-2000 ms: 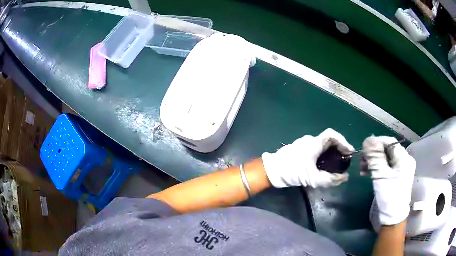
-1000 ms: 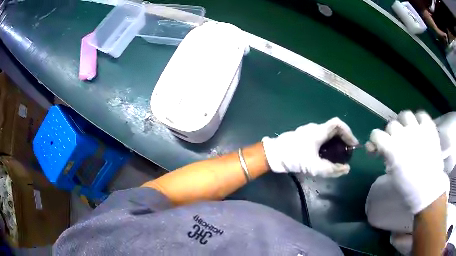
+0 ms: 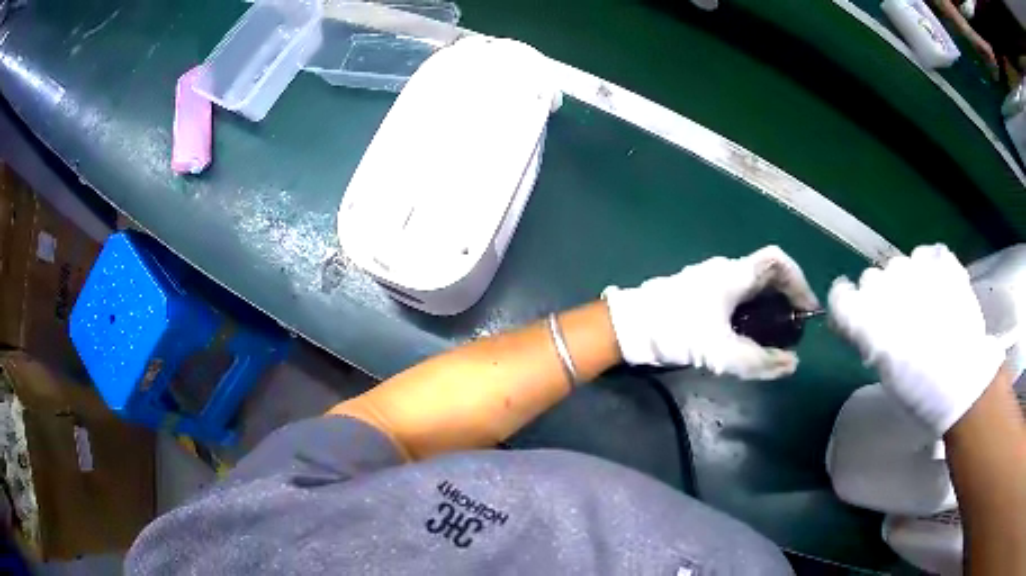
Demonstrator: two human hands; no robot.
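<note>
My left hand (image 3: 720, 315), in a white glove, is closed around the black electric screwdriver (image 3: 767, 320). The screwdriver's thin metal tip points right, toward my right hand (image 3: 917, 332). My right hand, also gloved, is just beside the tip with its fingers bent; whether it pinches the tip or a bit is hidden. A black cord loops below my left wrist. A white rounded appliance housing (image 3: 448, 174) lies on the green bench (image 3: 630, 214), left of my hands.
A clear plastic box (image 3: 261, 56), its clear lid (image 3: 377, 51) and a pink block (image 3: 192, 124) lie at the upper left. More white housings (image 3: 889, 450) stand at the lower right. A blue stool (image 3: 146, 326) and cartons are left of the bench. Another person's arm shows top right.
A thin rod seen in my right fingers two seconds ago no longer shows. My right hand has moved up and turned. My left hand still holds the screwdriver, slightly higher in view.
</note>
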